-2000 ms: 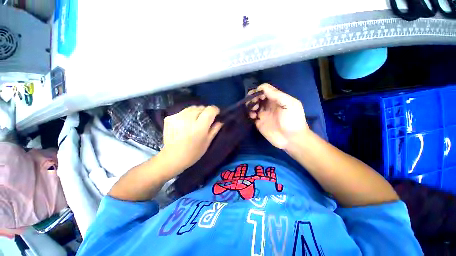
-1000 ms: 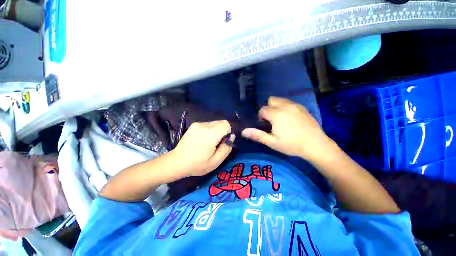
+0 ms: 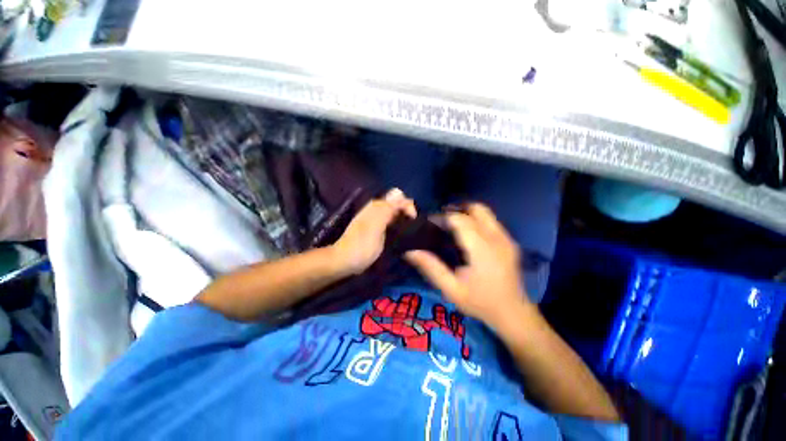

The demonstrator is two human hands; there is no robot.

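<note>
A dark maroon garment piece [image 3: 336, 185] lies over my lap, joined to grey plaid fabric [image 3: 233, 151] at its left. My left hand [image 3: 369, 234] pinches the maroon cloth between thumb and fingers. My right hand [image 3: 479, 263] is beside it over the same cloth, blurred, with thumb and fingers apart; whether it touches or holds the cloth I cannot tell. The edge under the fingertips is too dark to make out.
The white table [image 3: 362, 43] with a ruler edge runs across the top. A yellow-handled tool [image 3: 685, 93], a green-handled tool [image 3: 708, 82] and black shears [image 3: 760, 129] lie on it at right. Pale garments [image 3: 86, 250] hang left. A blue crate [image 3: 689, 336] stands right.
The view has turned, so the yellow and green tools and more of the shears now show at right. My hands stay close together on the maroon cloth, now nearer each other.
</note>
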